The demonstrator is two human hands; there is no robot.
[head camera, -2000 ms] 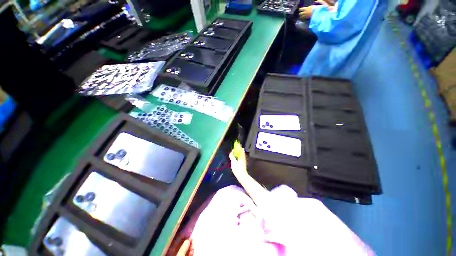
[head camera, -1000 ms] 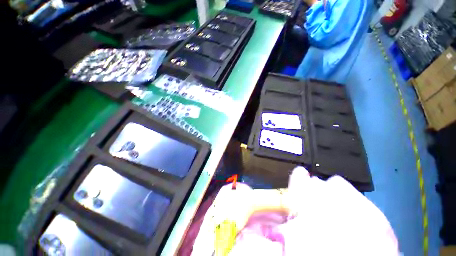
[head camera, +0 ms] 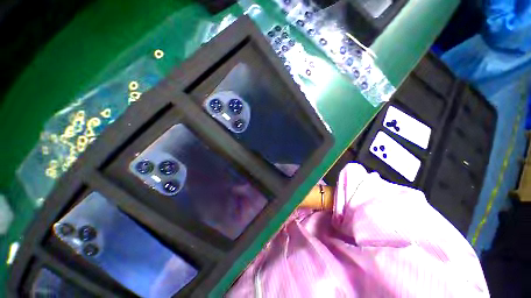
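Observation:
A black foam tray (head camera: 189,99) lies on the green bench. Three dark glossy phone back covers, the upper one (head camera: 265,131), the middle one (head camera: 204,186) and the lower one (head camera: 128,250), sit in its compartments; part of another shows at the lower left corner. Each full cover has a camera cluster at its left end. Only a bare strip of my right wrist shows past the pink sleeve, at the bench edge; my right hand itself is hidden. My left hand is out of the picture.
Loose gold rings (head camera: 81,137) lie on clear plastic left of the tray. Clear strips with dark rings (head camera: 337,49) lie beyond it. Two white covers (head camera: 407,127) sit in a black side tray (head camera: 460,151) to the right. A blue garment shows at the upper right.
The view has moved closer over the tray and turned. The covers look darker. My right hand and the yellow-green thing in it no longer show. The gold rings now show clearly.

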